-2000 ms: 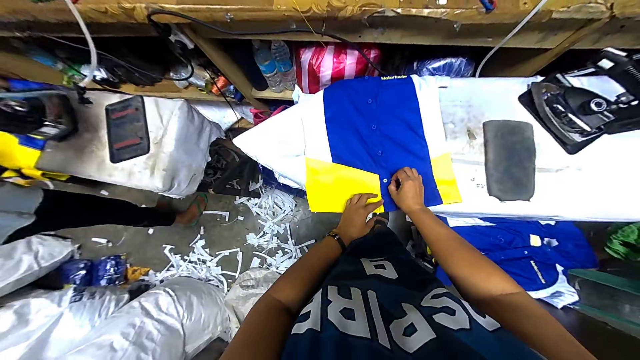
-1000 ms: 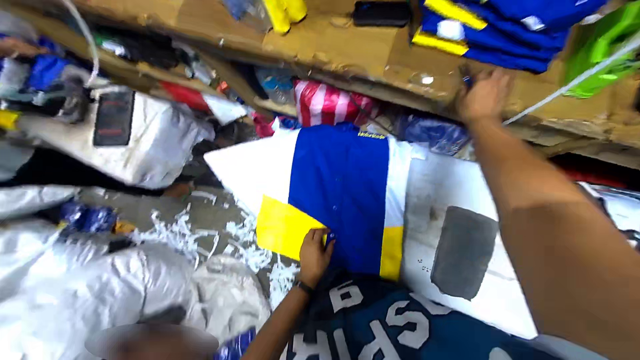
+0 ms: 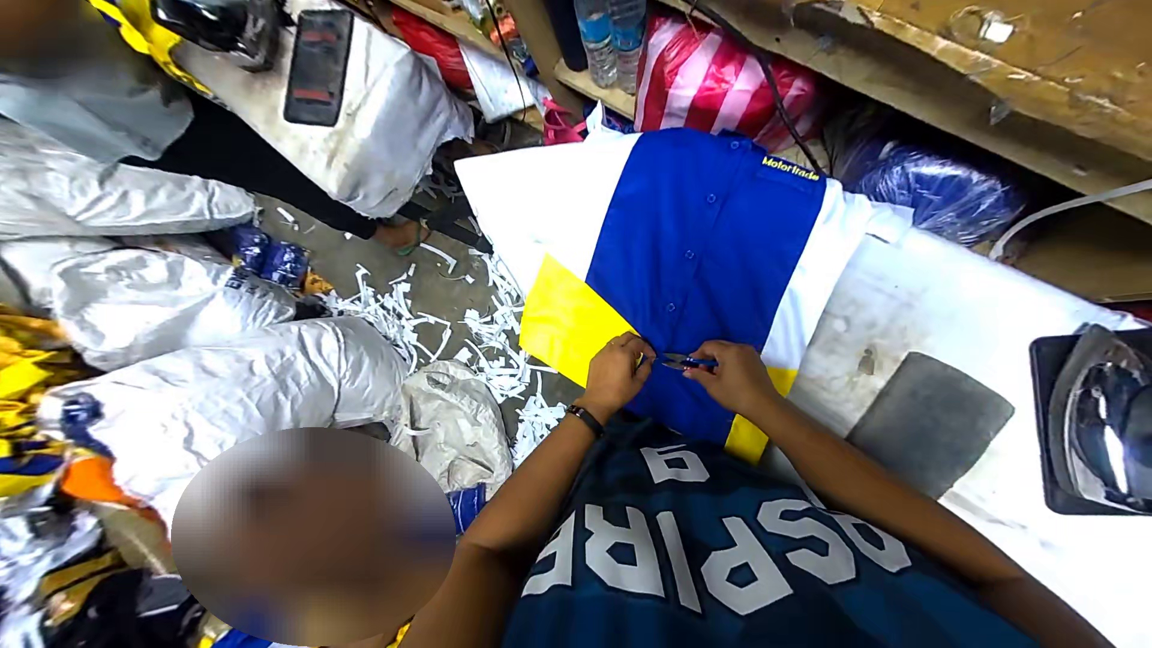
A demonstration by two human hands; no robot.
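A blue, white and yellow button-up shirt (image 3: pixel 720 234) lies spread over the end of a white-covered ironing table (image 3: pixel 891 297). My left hand (image 3: pixel 619 371) pinches the shirt's front edge where the yellow part meets the blue. In my right hand (image 3: pixel 733 376) is a small pair of thread snips (image 3: pixel 688 362) with blue handles, its blades pointing left at the fabric between my left fingertips. Shirt buttons run up the blue front above my hands.
An iron (image 3: pixel 1107 423) rests at the right, beside a dark grey pad (image 3: pixel 931 423). A wooden shelf (image 3: pixel 945 63) runs behind, over a red-striped bag (image 3: pixel 720 81). White sacks (image 3: pixel 234 387), paper strips (image 3: pixel 495 333) and a person's foot (image 3: pixel 400 236) are on the left.
My right hand has come back from the wooden shelf to the shirt front, now with the snips in it. My left hand has stayed at the shirt's edge. The view has swung.
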